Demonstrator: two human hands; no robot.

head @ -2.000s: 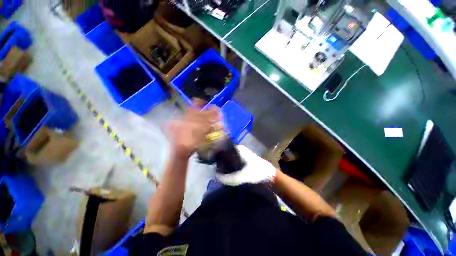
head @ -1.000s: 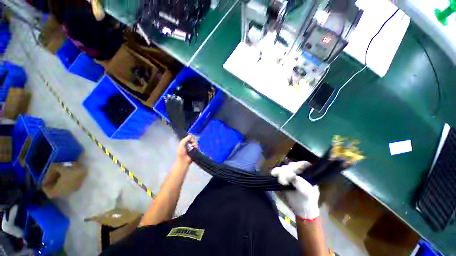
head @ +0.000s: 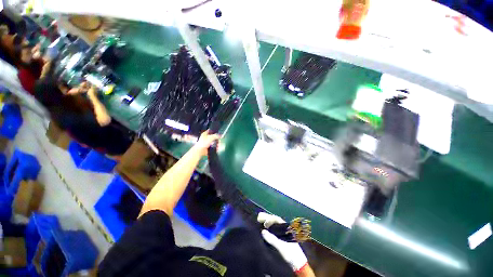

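Observation:
A bundle of black cable leads (head: pixel 230 189) hangs in a curve between my two hands. My bare left hand (head: pixel 210 139) is closed around its far part, above the bench by the dark cable pile. My right hand (head: pixel 278 237), in a white glove with a red cuff, holds the near end at the bench's front edge. Gold-coloured tips (head: pixel 299 229) stick out beyond the glove. The fingers of both hands are partly hidden and somewhat blurred.
The dark cable pile (head: pixel 178 92) lies beyond my left hand. The machine's white base plate (head: pixel 302 176) is right of the bundle. Metal posts (head: pixel 254 70) rise behind. Blue bins (head: pixel 111 208) stand below. Another person (head: pixel 81 116) works at far left.
The view has shifted toward the bench. My left hand has moved from over the floor bins to over the bench, with the bundle still held in both hands. The gold tips are now lower in view.

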